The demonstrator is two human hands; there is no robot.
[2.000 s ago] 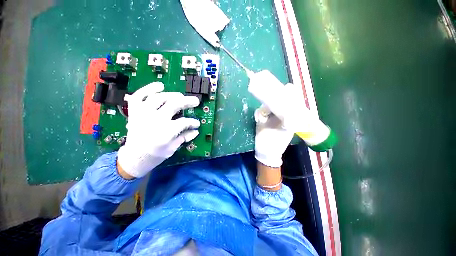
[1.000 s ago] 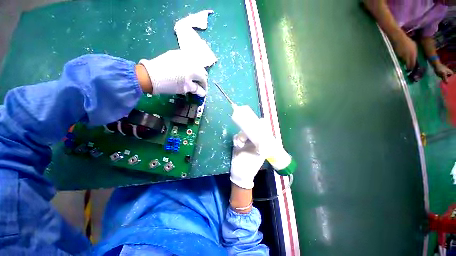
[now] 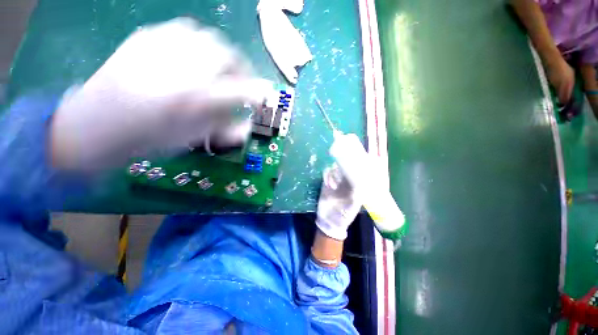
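The green circuit board (image 3: pixel 216 180) lies on the green mat, with blue parts (image 3: pixel 254 163), black blocks and a row of small metal terminals. My gloved left hand (image 3: pixel 160 98) is large and blurred above the board and hides its upper left part; whether its fingers hold anything cannot be told. My gloved right hand (image 3: pixel 338 199) is closed around the white glue syringe (image 3: pixel 360 171), right of the board. Its thin needle points up and left, clear of the board. Its green end cap faces down and right.
A white cloth (image 3: pixel 283 38) lies on the mat (image 3: pixel 334 39) above the board. The white-and-red edging (image 3: pixel 375 85) borders the green conveyor belt (image 3: pixel 459 170). Another person's arm and hand (image 3: pixel 559 75) show at the upper right, and a red object (image 3: pixel 580 313) at the lower right.
My left hand has come off the blue parts at the board's upper right corner, moved left and looks nearer the camera. My right hand still holds the syringe. The view has shifted.
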